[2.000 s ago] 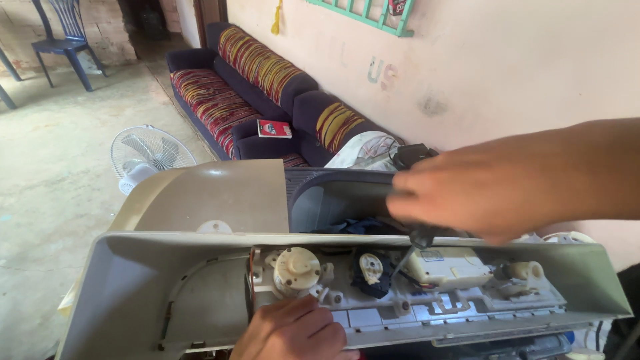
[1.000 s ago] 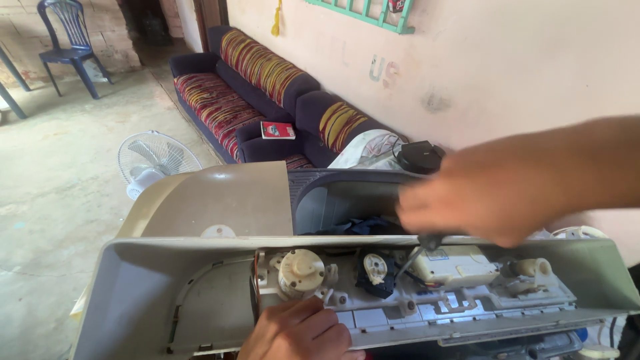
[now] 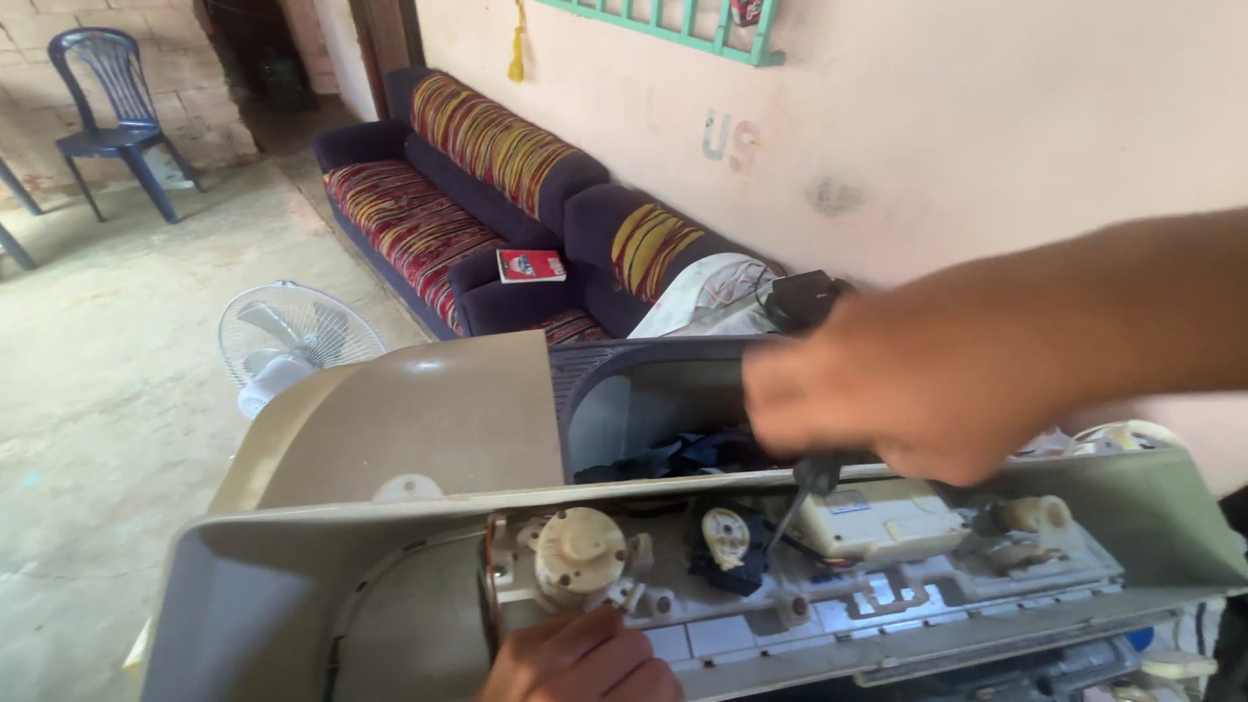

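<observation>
My right hand point(image 3: 868, 390), blurred, is closed around a screwdriver point(image 3: 814, 478) with a dark handle. Its thin shaft slants down to the side of a black switch or motor unit with a white cam point(image 3: 726, 541). My left hand point(image 3: 585, 663) rests at the lower edge of the open control panel of a washing machine point(image 3: 409, 604), just below a round cream timer point(image 3: 582, 551); whether its fingers hold anything is hidden. Right of the black unit lies a cream plastic box point(image 3: 882, 522) with wires, and beyond it a pale pipe-like fitting point(image 3: 1033, 514).
Behind the panel are the machine's beige lid point(image 3: 429, 419) and an open tub point(image 3: 609, 419) with dark cloth inside. A white fan point(image 3: 292, 336) stands on the floor at left. Farther off are a striped sofa point(image 3: 400, 205), a red book point(image 3: 531, 265) and a blue plastic chair point(image 3: 117, 136).
</observation>
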